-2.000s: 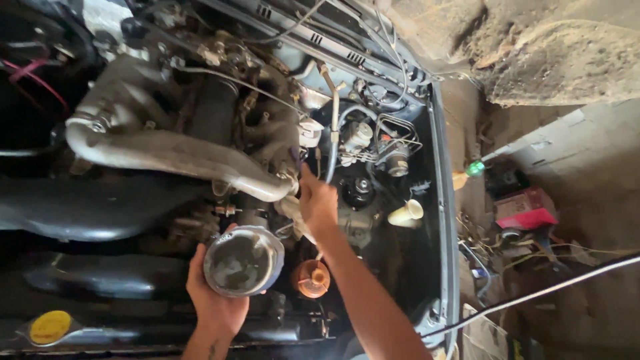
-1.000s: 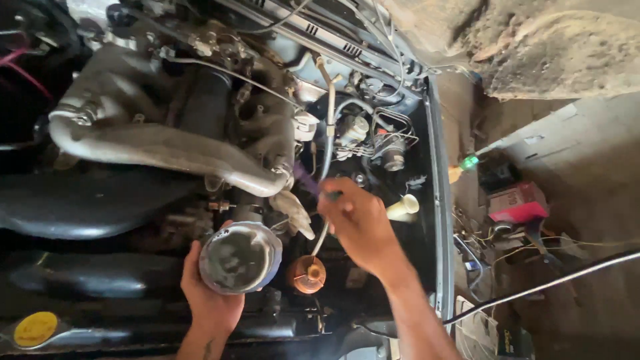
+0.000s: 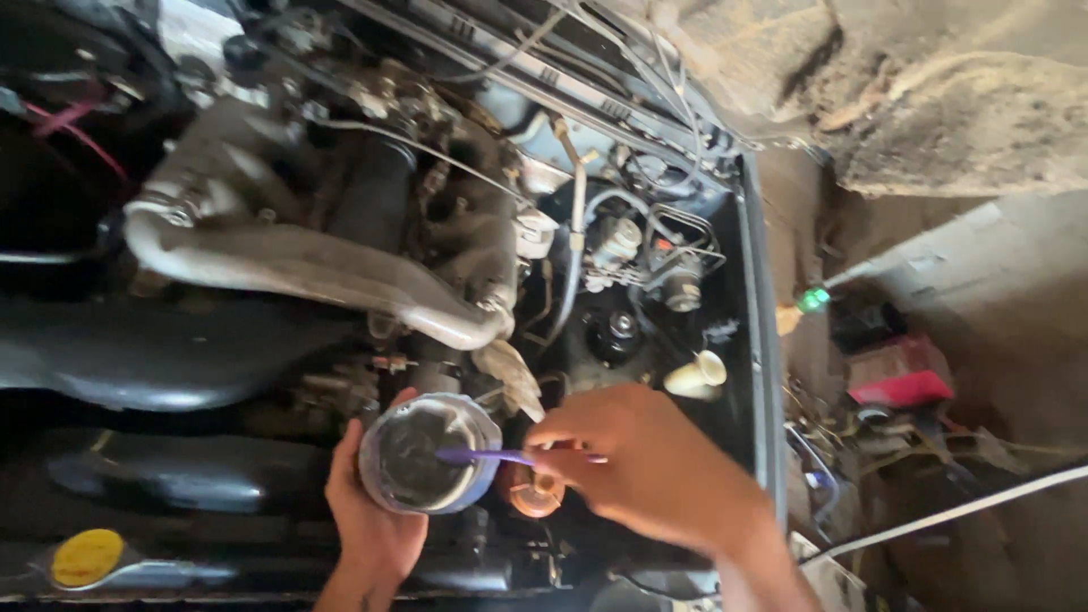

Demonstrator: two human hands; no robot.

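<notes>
My left hand (image 3: 374, 510) holds a clear plastic container (image 3: 429, 455) with dark grey liquid in it, over the front part of an engine bay. Pinched in the fingers of my right hand (image 3: 629, 459) is a thin purple brush or stick (image 3: 489, 456); its far end is over or in the container's mouth, and its bristles cannot be made out. A grey metal pipe (image 3: 323, 270) runs across the engine above the container. Next to its lower end hangs a pale crumpled rag or wrap (image 3: 510, 376). An orange-brown round part (image 3: 535, 493) lies partly behind my right hand.
A cream plastic neck (image 3: 697, 376) stands near the fender edge (image 3: 761, 340). Hoses and metal lines surround a cylindrical part (image 3: 618, 242). A yellow cap (image 3: 87, 557) is at lower left. Beyond the fender are a pink-and-red box (image 3: 901, 378), loose cables and a green light (image 3: 813, 299).
My right hand has moved down from beside the pipe's end to the container, bringing the purple tool over its mouth. My left hand still holds the container.
</notes>
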